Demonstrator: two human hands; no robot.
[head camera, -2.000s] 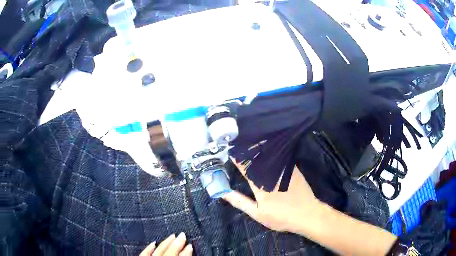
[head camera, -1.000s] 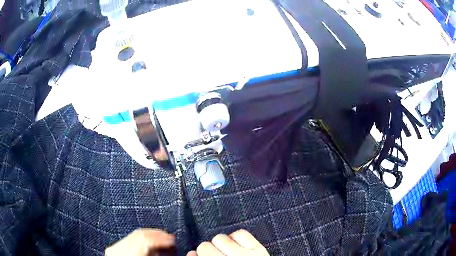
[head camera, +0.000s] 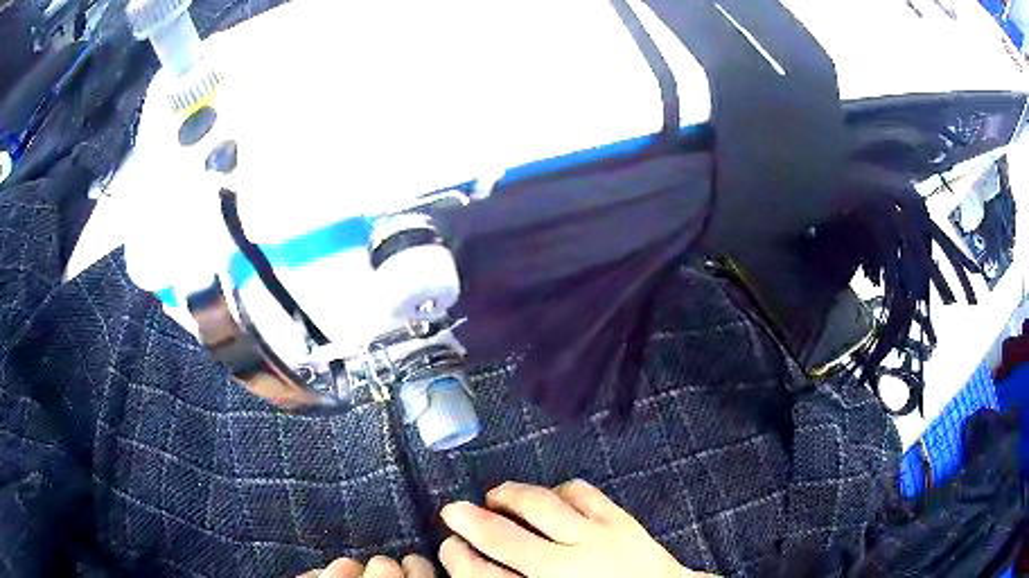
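Dark checked fabric (head camera: 282, 474) with thin pale grid lines lies left of, under and in front of the white sewing machine head (head camera: 429, 90). A seam or fold runs from the presser foot area (head camera: 378, 373) towards the wearer. A small grey cylinder (head camera: 442, 412) sits beside the needle area. My right hand (head camera: 553, 531) is on the cloth just in front of it, fingers curled, gripping cloth beside the seam. My left hand (head camera: 384, 568) shows only as fingertips at the bottom edge, left of the seam; its grip is hidden.
A black band (head camera: 779, 136) wraps the machine arm and holds dark strips (head camera: 587, 282) hanging near the needle area. Black scissor handles (head camera: 899, 390) and a dark flat pouch (head camera: 841, 339) lie to the right. A blue crate (head camera: 953, 440) stands at the lower right.
My right hand left the needle area, came back towards me, and now sits slightly further forward. My left hand has moved closer to the seam and lower in view. The machine has shifted left in view.
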